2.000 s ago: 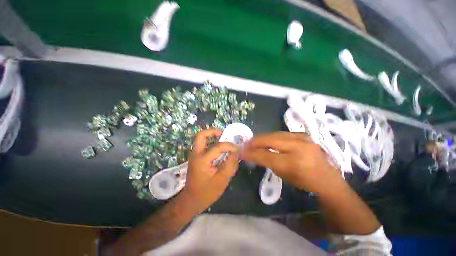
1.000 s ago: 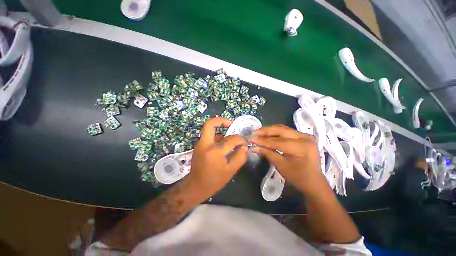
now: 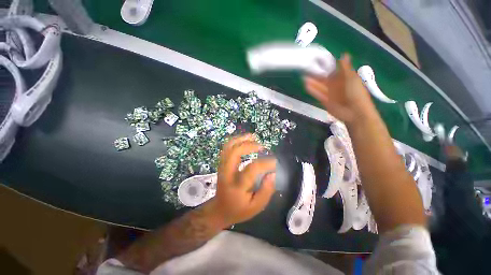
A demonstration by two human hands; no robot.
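My right hand point(image 3: 340, 94) is raised over the green belt, its fingers spread. A blurred white curved housing point(image 3: 288, 58) is just beyond its fingertips, round end toward the hand, and looks released. My left hand point(image 3: 245, 180) is over the near edge of the circuit board pile point(image 3: 202, 126), fingers bent and apart. The round end of another housing point(image 3: 196, 189) sticks out left of it. The rest is hidden behind the hand, so a grip cannot be told. A third housing point(image 3: 301, 201) lies on the dark bench between my arms.
A heap of white housings point(image 3: 344, 177) lies at right, partly behind my right forearm. Larger white looped parts point(image 3: 35, 80) are stacked at far left. Spaced housings point(image 3: 371, 83) lie on the green belt point(image 3: 215, 37) beyond a pale rail point(image 3: 177, 60). Another person's arm point(image 3: 452, 161) reaches in at far right.
My right hand has moved from my left fingers out to the belt, and the white housing both hands worked on is now over there. My left hand has stayed near the boards, its fingers more spread.
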